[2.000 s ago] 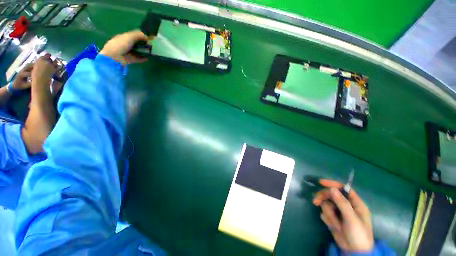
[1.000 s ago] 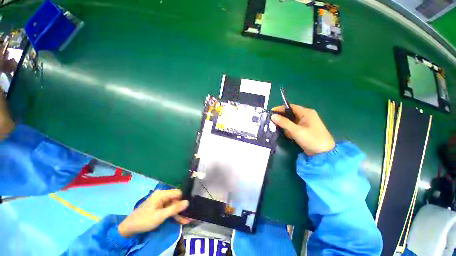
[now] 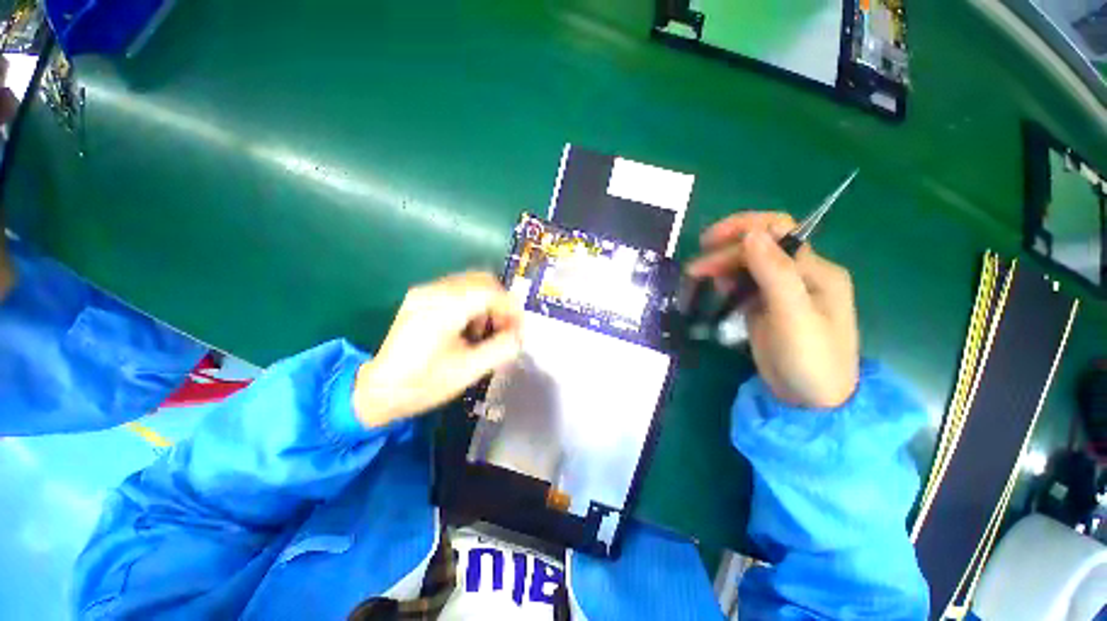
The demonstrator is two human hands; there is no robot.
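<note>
The tablet unit lies in front of me, its lower edge near my body and its crowded main board at the far end. The adhesive tape sheet, black with a white patch, sticks out from under or behind that far end. My left hand is over the tablet's left edge beside the board, fingers curled together; whether it holds something small cannot be told. My right hand is just right of the board, slightly blurred, holding the tweezers with the tips pointing up and away.
More open tablets lie at the far side and right edge. Long tape strips stand at right. A blue parts bin is at upper left. Another worker's blue sleeve is at left.
My left hand has left the tablet's lower left corner and moved up beside the board. My right hand has come off the tablet's right edge and moved slightly right, still with the tweezers.
</note>
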